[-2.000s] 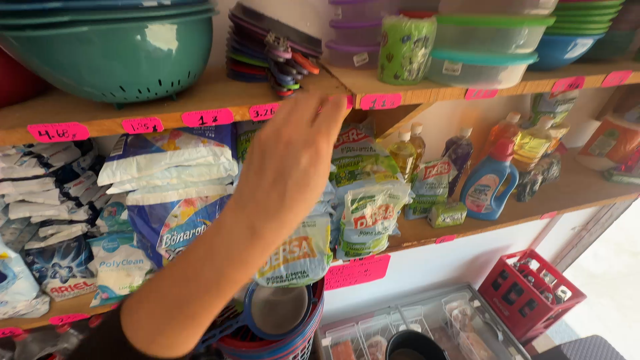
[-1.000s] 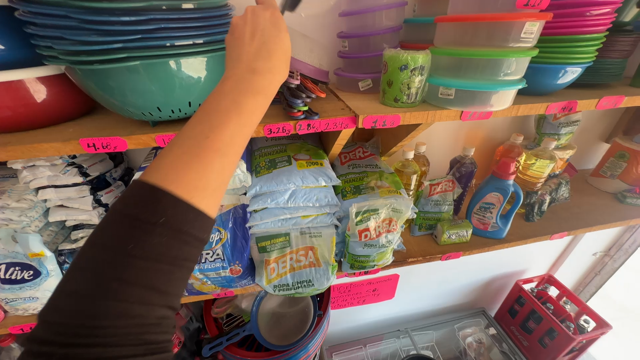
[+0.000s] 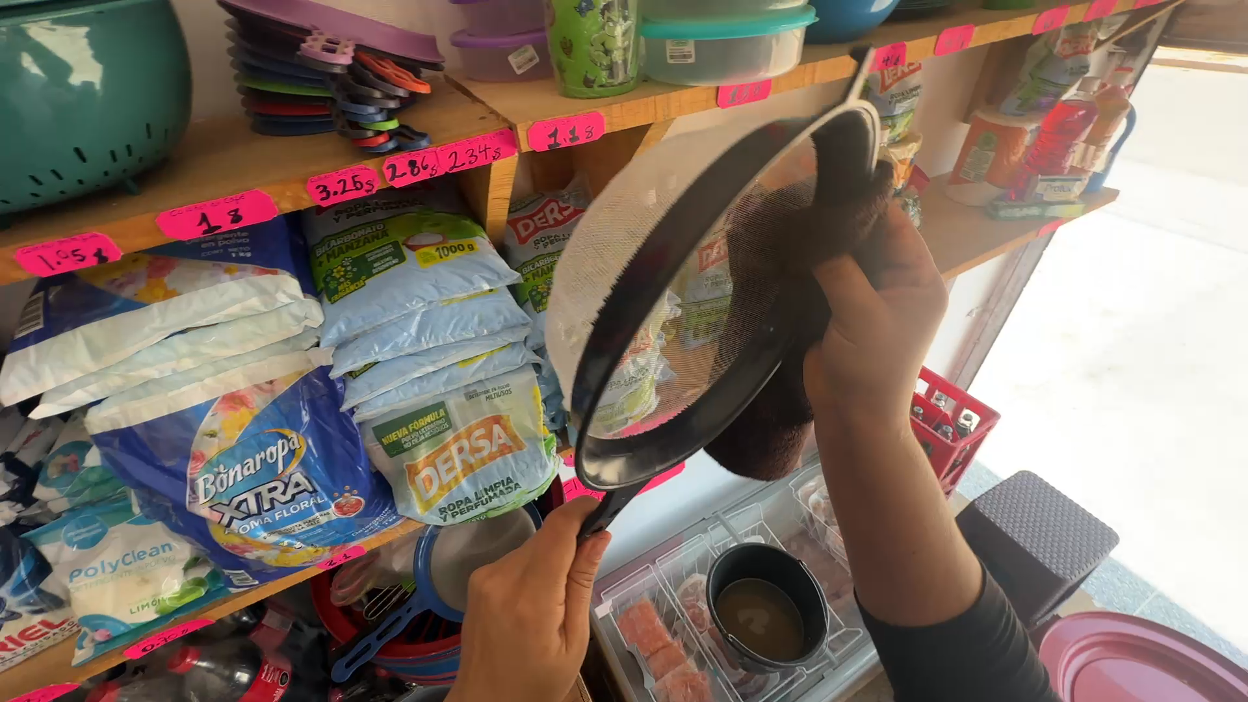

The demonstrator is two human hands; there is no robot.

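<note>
A large black-rimmed mesh strainer (image 3: 673, 302) is held up tilted in front of the shelves, its fine mesh bulging to the left. My left hand (image 3: 541, 585) grips the strainer's black handle at the lower end. Around a dark brown cloth (image 3: 760, 390) my right hand (image 3: 877, 312) is closed, at the strainer's right rim near its top. The cloth hangs against the far right side of the strainer and partly hides the rim. Seen through the mesh are detergent bags on the shelf.
A wooden shelf (image 3: 380, 171) holds a green colander (image 3: 93, 97), stacked plastic ware and lidded containers (image 3: 721, 54). Detergent bags (image 3: 468, 448) lie below. Beneath are a glass-topped freezer (image 3: 634, 585) bearing a black bucket (image 3: 765, 609), a red bottle crate (image 3: 951, 434) and a dark woven-textured box (image 3: 1043, 526).
The raised hand has come away from the upper shelf. Both hands are now in view, with the strainer and the brown cloth between them. The view has moved closer to the shelves.
</note>
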